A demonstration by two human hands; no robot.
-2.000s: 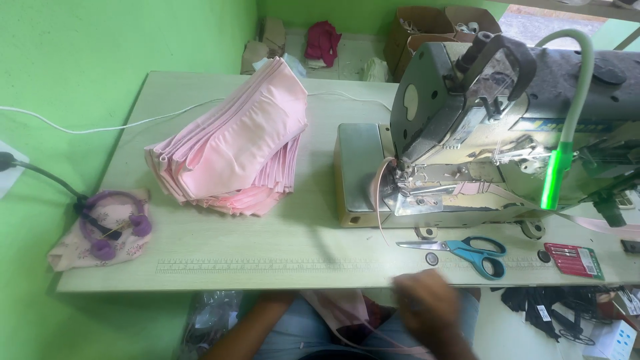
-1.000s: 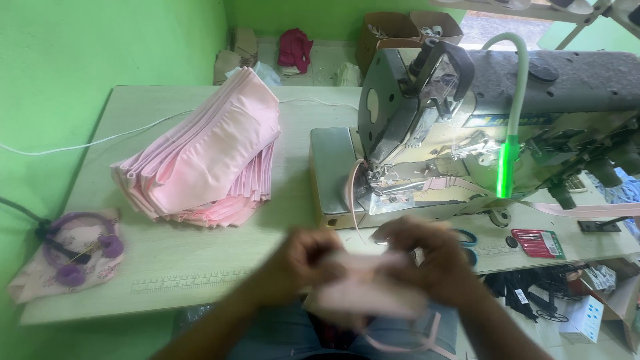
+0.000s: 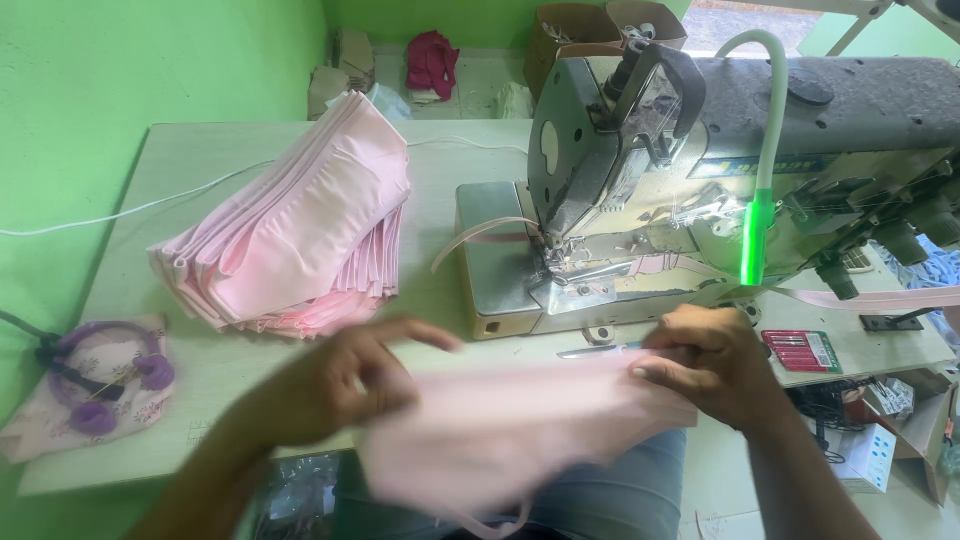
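A pink fabric piece (image 3: 510,427), blurred by motion, hangs above my lap at the table's front edge, a thin strip dangling below it. My right hand (image 3: 697,367) pinches its upper right edge between thumb and fingers. At its upper left corner is my left hand (image 3: 367,375), blurred, with the index finger extended; whether it grips the cloth cannot be told. Behind them stands an industrial sewing machine (image 3: 622,225) with a pink strip (image 3: 667,264) in its guide. A stack of folded pink fabric pieces (image 3: 307,225) lies to the left on the table.
Purple headphones (image 3: 109,375) rest on floral cloth (image 3: 142,405) at the left. Scissors (image 3: 592,351), mostly hidden, and a red needle packet (image 3: 801,350) lie by the machine's front. A lit green lamp (image 3: 756,240) hangs before the machine. Cardboard boxes (image 3: 574,30) stand behind.
Two seconds ago the cloth was low at the lap; both hands then raised it over the table's front edge. Since one second ago the hands have moved apart and the piece is spread wider.
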